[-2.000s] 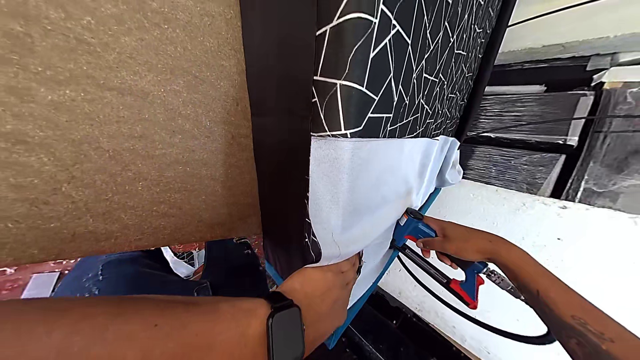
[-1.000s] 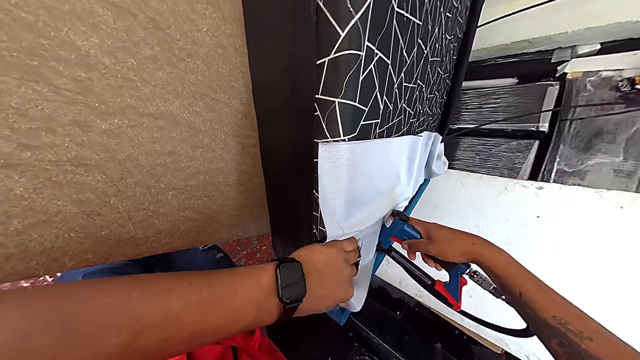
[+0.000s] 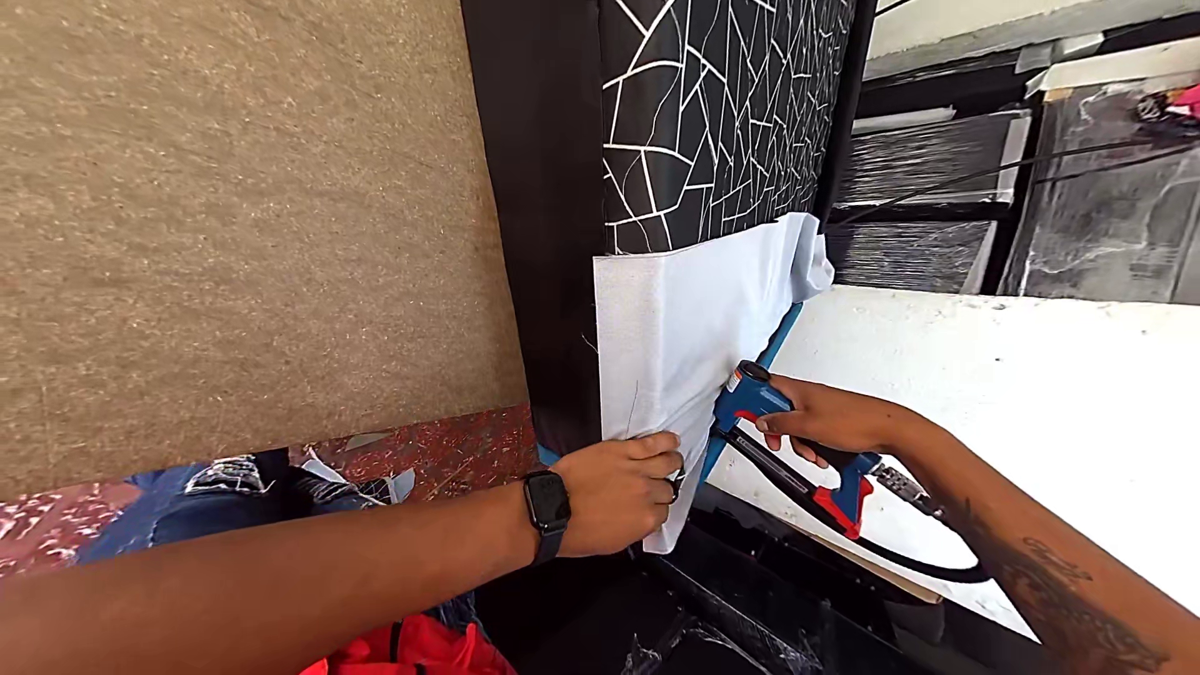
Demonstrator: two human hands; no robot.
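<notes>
White fabric (image 3: 694, 328) lies over the lower end of an upholstered panel covered in black material with white crackle lines (image 3: 712, 122). With bent fingers, my left hand (image 3: 623, 492) grips the fabric near its lower edge; a dark smartwatch (image 3: 547, 506) is on that wrist. My right hand (image 3: 825, 419) holds a blue and red pneumatic staple gun (image 3: 755, 398) by its grip, and the tool's nose rests against the fabric near its right edge. An air hose (image 3: 923, 565) runs from the coupling at the handle. Blue material (image 3: 781, 337) shows along the panel's right edge.
A large brown fibreboard (image 3: 253, 216) fills the left side, next to a plain black strip (image 3: 534, 206). Speckled red flooring (image 3: 469, 450) shows below it. A white wall (image 3: 1012, 403) stands at the right, with plastic-wrapped items (image 3: 928, 159) above it. Black plastic-covered material (image 3: 778, 581) lies below.
My left hand has shifted from the fabric's lower corner to a hold with the fingers on top of its lower part. The staple gun stays at the right edge of the fabric.
</notes>
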